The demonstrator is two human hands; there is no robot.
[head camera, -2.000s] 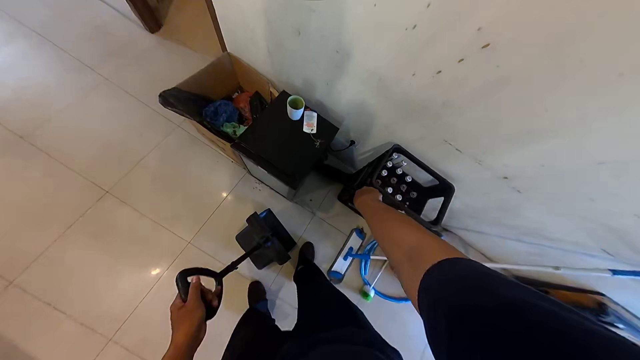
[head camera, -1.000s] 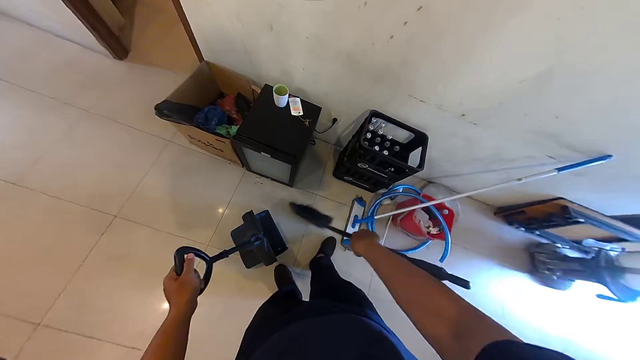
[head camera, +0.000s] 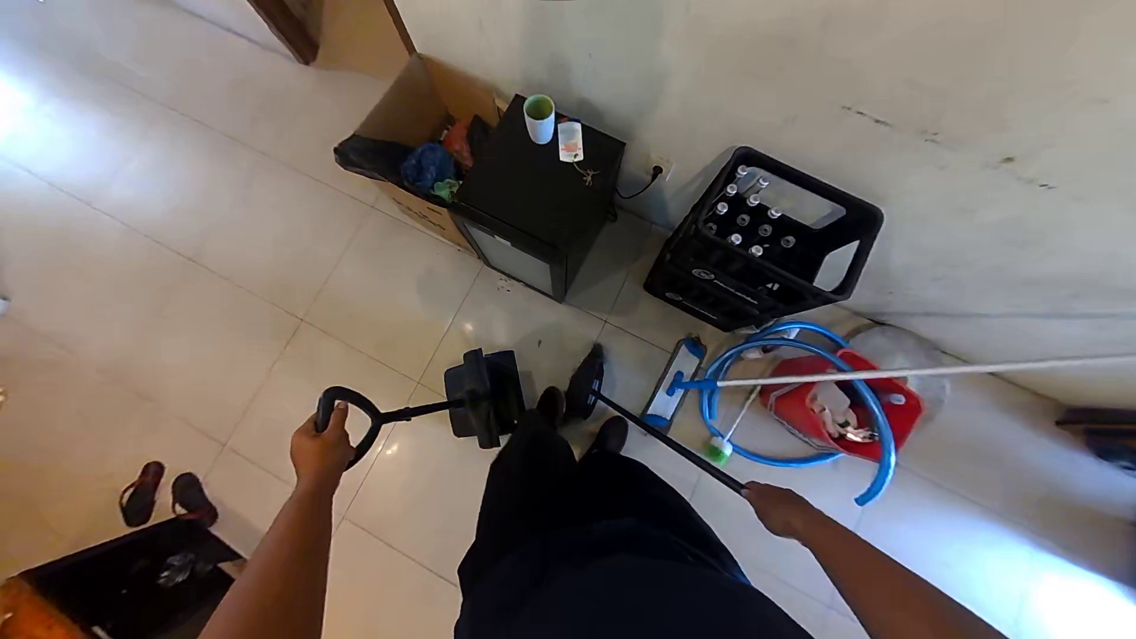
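My left hand [head camera: 321, 448] grips the black loop handle of a long-handled dustpan [head camera: 486, 398], whose pan is at the floor left of my shoes. My right hand [head camera: 781, 510] is closed around the black stick of a broom [head camera: 586, 382]. The dark broom head is by my feet, between the dustpan and a flat mop [head camera: 676, 382] with a white pole. Small dark specks lie on the tiles above the broom head and near the small black fridge [head camera: 541, 191].
Stacked black bottle crates [head camera: 754, 240] stand against the wall. Right of the mop are a blue hose [head camera: 710, 399], a red bucket [head camera: 896, 417] and a green-and-white brush [head camera: 719, 450]. A cardboard box [head camera: 399, 106] holding bags adjoins the fridge. Sandals [head camera: 142, 493] and a black open container [head camera: 133, 568] are lower left.
My right hand was at the crates, then held the broom beside the mop. Now the broom head is down by my shoes and the hand is farther back. My left hand still holds the dustpan.
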